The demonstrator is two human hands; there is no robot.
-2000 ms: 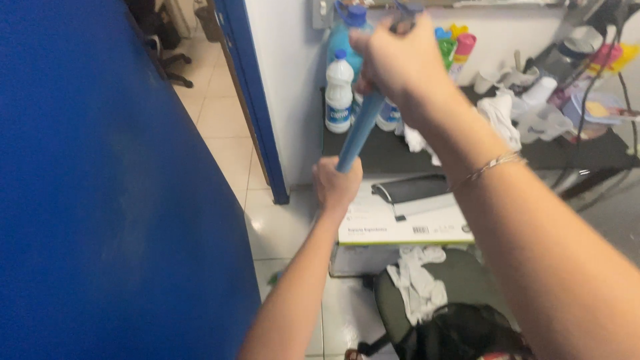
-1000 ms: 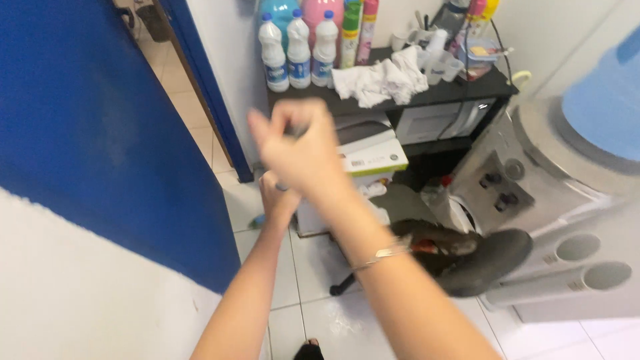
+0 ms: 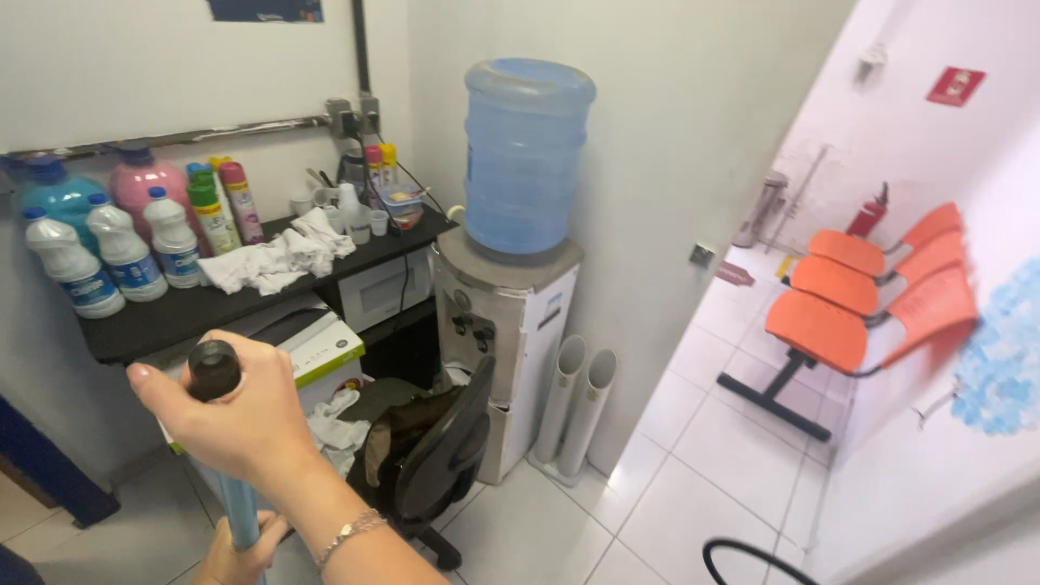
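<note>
A light blue pole (image 3: 238, 508) with a black end cap stands nearly upright at the lower left. My right hand (image 3: 244, 406), with a chain bracelet on its wrist, is wrapped round the pole just below the cap. Lower down, my left hand (image 3: 236, 552) grips the same pole near the bottom edge of the view. The pole's far end is out of view. Behind my right hand are a white and green box (image 3: 329, 349) and a white cloth (image 3: 337, 431) on a black office chair (image 3: 443, 447).
A black shelf (image 3: 154, 325) holds bottles, spray cans, cups and white cloths (image 3: 276, 256). A water dispenser (image 3: 508, 349) carries a blue jug (image 3: 528, 154), beside two upright tubes (image 3: 573, 406). Through an opening at right, tiled floor (image 3: 691, 479) runs toward orange chairs (image 3: 821, 325) and a fire extinguisher (image 3: 868, 213).
The view has swung right, from the blue door to the dispenser and orange chairs. Both hands remain on the pole, which one second ago was mostly hidden behind my right hand.
</note>
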